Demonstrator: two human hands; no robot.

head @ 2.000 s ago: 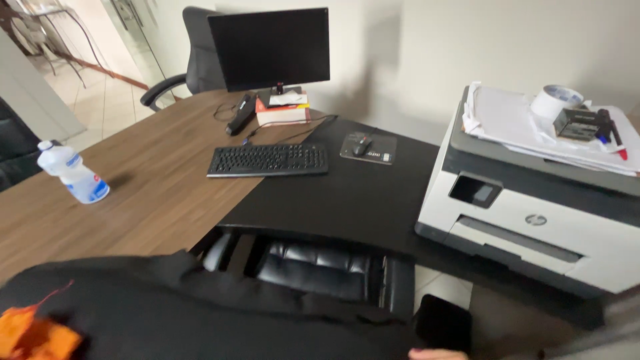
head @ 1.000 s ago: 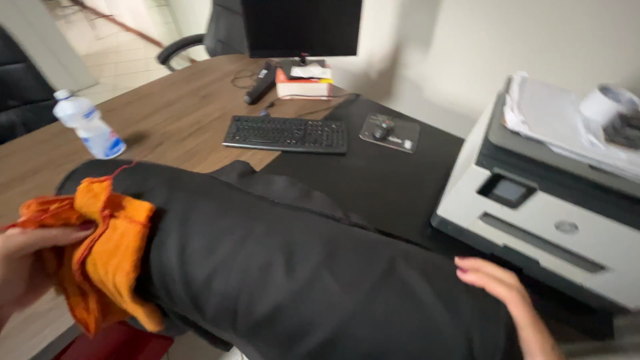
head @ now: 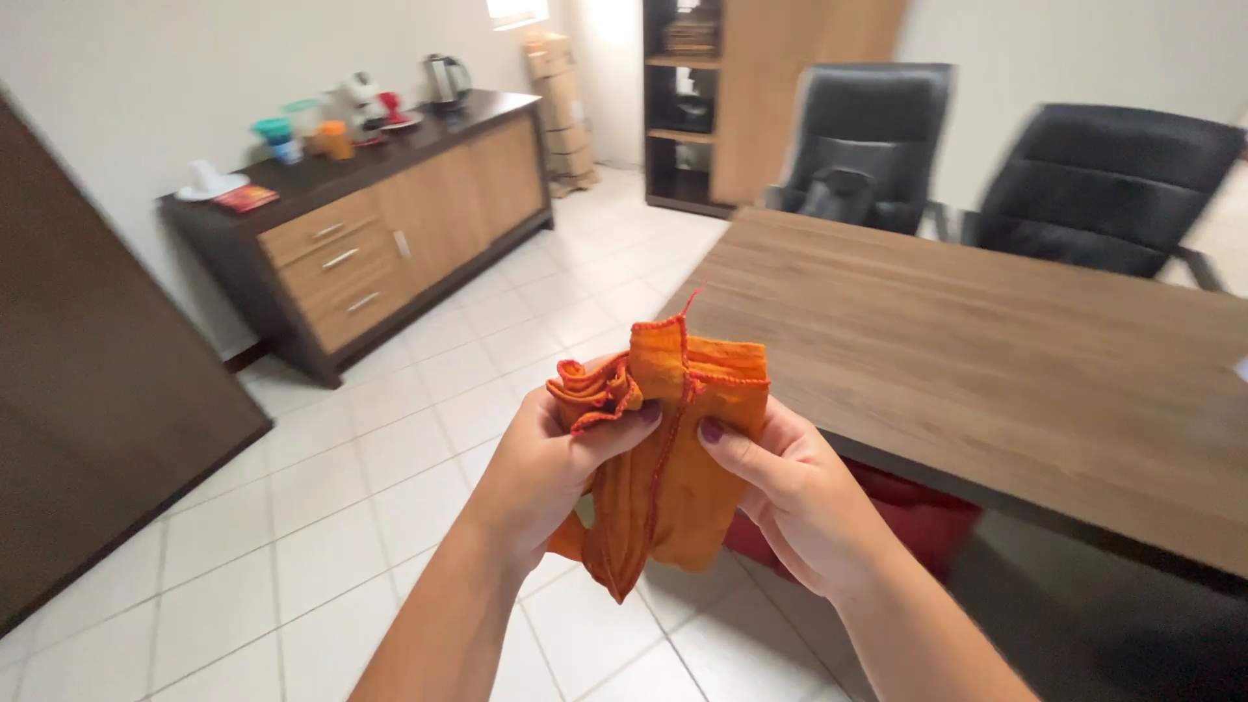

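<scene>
An orange cloth [head: 717,458] with red stitched edges is bunched and folded between my two hands, over the tiled floor and beside the desk's corner. My left hand [head: 561,458] grips its crumpled left part, the thumb lying on top. On the right side, my right hand [head: 785,478] pinches the cloth with the thumb in front and the fingers behind. A loose red thread sticks up from the cloth's top edge.
The wooden desk [head: 975,361] reaches in from the right, with two black chairs [head: 868,146] behind it. A sideboard [head: 429,205] holding a kettle [head: 447,80] and cups stands at the back left. Something red [head: 907,517] is under the desk.
The view has swung away from the keyboard and printer. My right hand, which rested on a black chair back or similar dark surface, now holds the cloth together with my left hand.
</scene>
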